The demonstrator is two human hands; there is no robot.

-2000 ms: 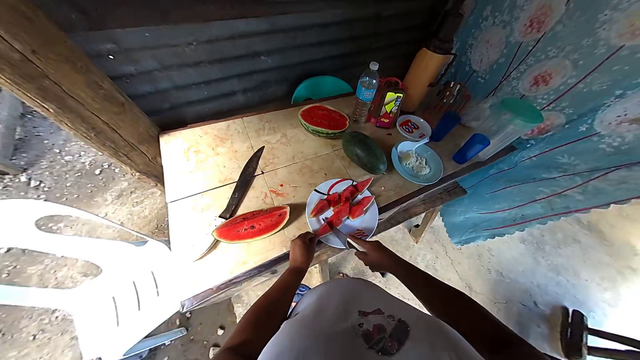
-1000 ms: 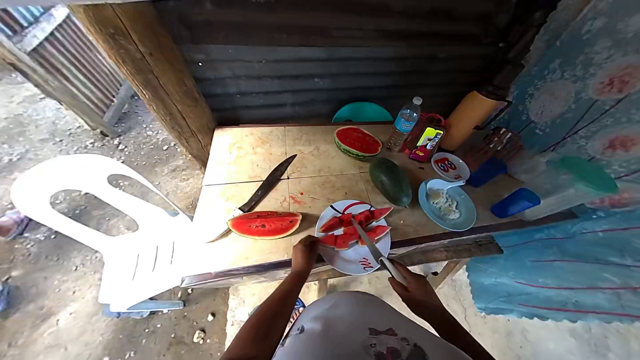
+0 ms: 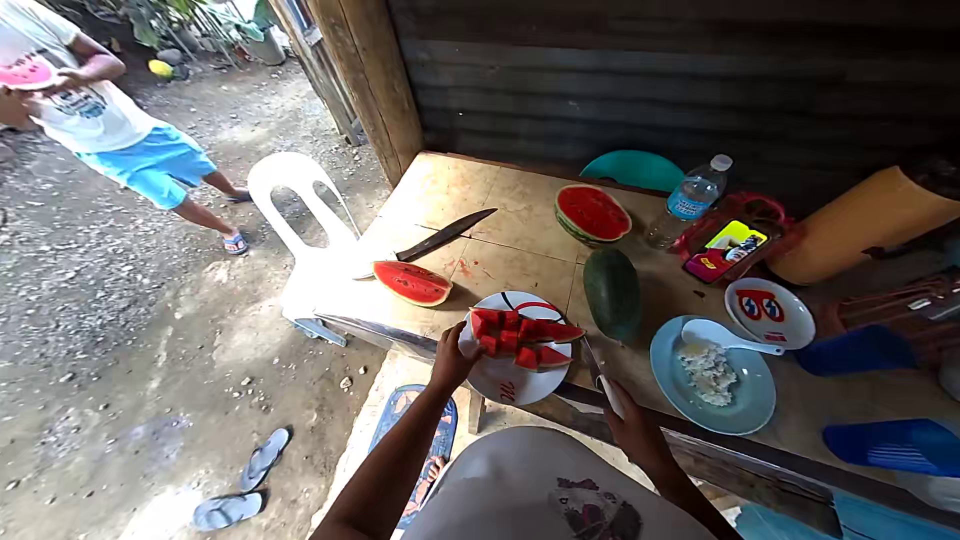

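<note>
Several cut watermelon pieces [image 3: 517, 335] lie on a white plate [image 3: 517, 384] at the table's front edge. My left hand [image 3: 455, 356] is at the plate's left rim, against the pieces; whether its fingers grip the plate or a piece is hard to tell. In my right hand [image 3: 634, 427] is a kitchen knife [image 3: 609, 382] with a pale handle, its blade at the plate's right side. A watermelon wedge [image 3: 412, 283] lies left of the plate, by a large dark-bladed knife [image 3: 446, 235]. Farther back sit a watermelon half [image 3: 592, 214] and a whole dark green watermelon [image 3: 612, 294].
Right of the plate are a blue plate [image 3: 739, 416] of rice with a spoon, a small bowl [image 3: 770, 311], blue cups [image 3: 859, 351], a phone [image 3: 725, 251] and a water bottle [image 3: 694, 196]. A white plastic chair [image 3: 300, 225] stands left; beyond it, a person [image 3: 127, 127] holds watermelon.
The knife in my right hand has moved from over the watermelon pieces to the plate's right side. The view has swung left, bringing a person into sight.
</note>
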